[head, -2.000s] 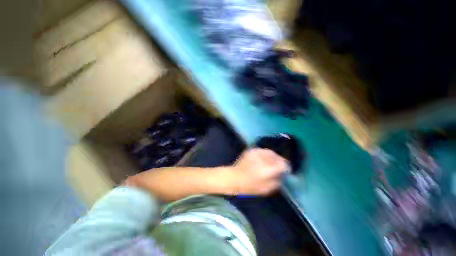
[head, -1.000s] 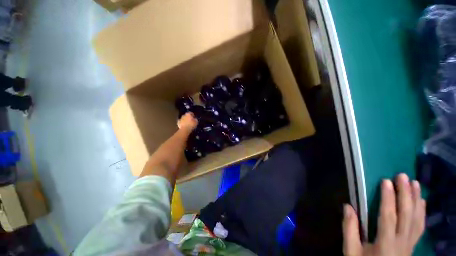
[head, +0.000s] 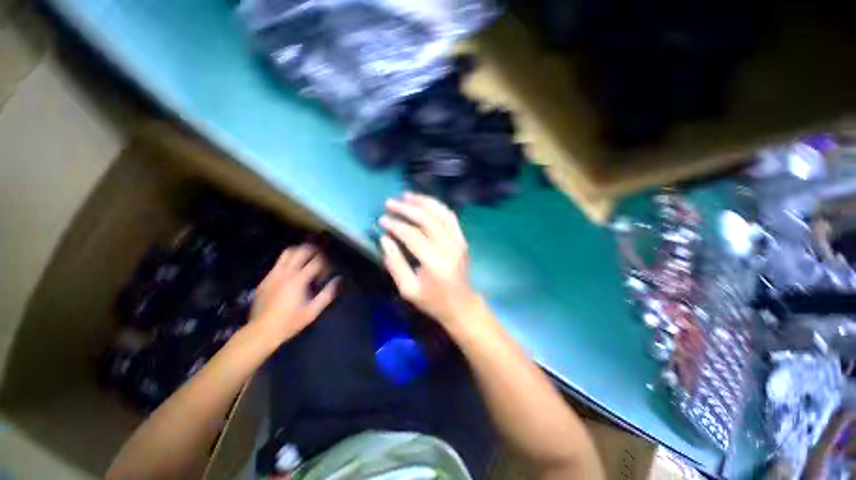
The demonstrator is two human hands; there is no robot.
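My left hand [head: 289, 292] is over the right edge of the output carton [head: 56, 309], above my lap, fingers apart, with nothing seen in it. Glossy black units [head: 188, 300] lie heaped inside that carton. My right hand [head: 427, 251] is over the near edge of the green bench [head: 554, 291], fingers spread and empty. Small black caps or brackets [head: 446, 145] lie in a loose heap just beyond my right hand, beside the crumpled clear plastic bag [head: 347, 56]. The picture is blurred by motion.
The supply carton [head: 601, 192] lies open and dark inside at the top right. A tangled pile of wired modules [head: 680, 272] and the module tray [head: 718, 389] are on the bench at the right. A blue round thing [head: 401, 359] shows below the bench edge.
My left hand has come up and right from among the black units. My right hand has moved from resting on the bench edge to hovering there. The view has swung towards the bench.
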